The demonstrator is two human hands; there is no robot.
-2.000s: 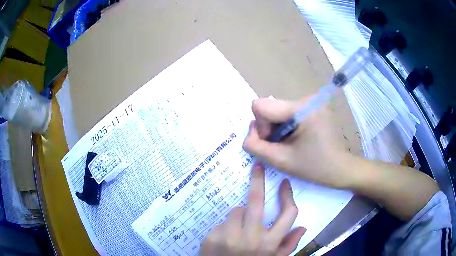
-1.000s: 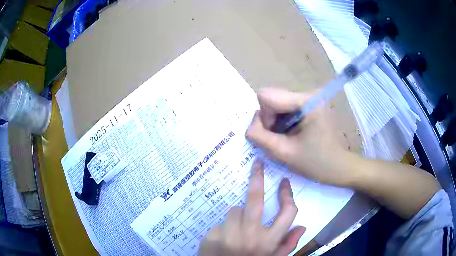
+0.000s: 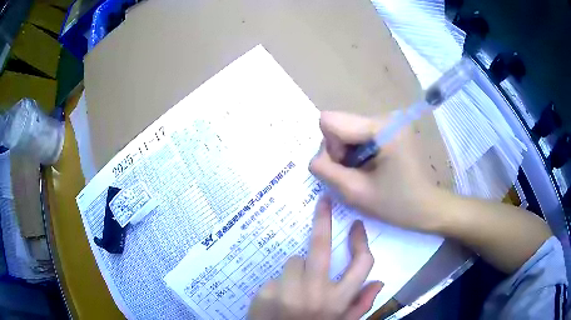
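My right hand (image 3: pixel 388 172) holds a clear-barrelled pen (image 3: pixel 407 115) with a dark grip over the record form (image 3: pixel 250 256). The pen tip is hidden by my fingers. My left hand (image 3: pixel 319 281) lies on the form's lower part with its fingers apart, cut off by the bottom edge. The form has a dark logo, a printed heading and handwriting in a table. It lies on a larger dated sheet (image 3: pixel 163 187) marked "2025-11-17". A black sample part (image 3: pixel 111 228) with a white tag (image 3: pixel 131 203) rests on the dated sheet's left side.
Brown cardboard (image 3: pixel 250 37) lies under the papers on a yellow surface (image 3: pixel 69 250). White packing sheets (image 3: pixel 479 137) fan out at the right. A white tub in clear bag (image 3: pixel 37 134) stands at the left. Black parts (image 3: pixel 510 65) line the belt at the far right.
The pen's upper end has swung slightly while my right hand stays near the same spot. My left hand has barely moved. The black parts on the belt at the right have shifted along it.
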